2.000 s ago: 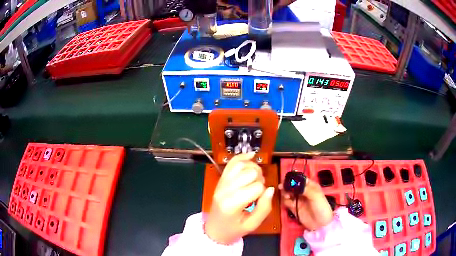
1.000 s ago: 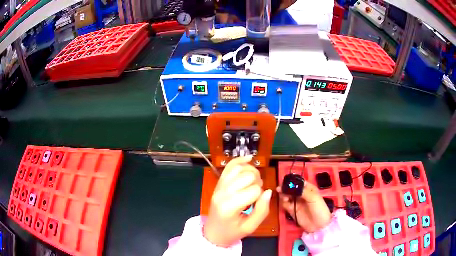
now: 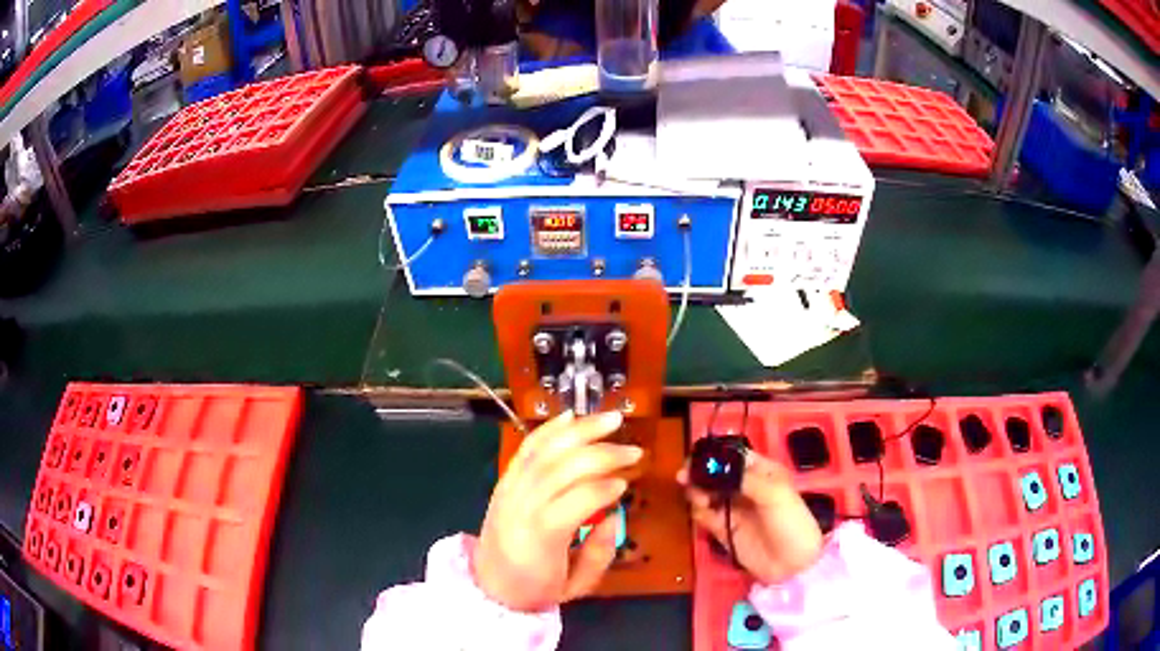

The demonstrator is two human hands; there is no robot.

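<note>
My left hand [image 3: 547,509] is over the front of the orange-brown test fixture [image 3: 645,313], its fingers loosely curled below the metal clamp linkage [image 3: 580,382]. The clamp handle is hidden, so its grip cannot be told. A teal piece [image 3: 620,524] shows beside the thumb on the fixture base. My right hand [image 3: 770,515] holds a small black watch module [image 3: 719,467] upright between fingers and thumb, over the right tray's left edge. Its screen shows a cyan mark. A thin black cable hangs at the module.
The right red tray [image 3: 916,509] holds black and teal pieces, with a black wire across it. The left red tray [image 3: 229,509] is partly filled. Behind stand a blue instrument [image 3: 560,274], a white power supply [image 3: 799,242], a paper slip [image 3: 786,328] and stacked trays [image 3: 242,140].
The view has shifted, moving the bench items slightly left. My left hand's fingers have loosened and straightened somewhat, and more of the teal piece shows. My right hand still holds the lit module.
</note>
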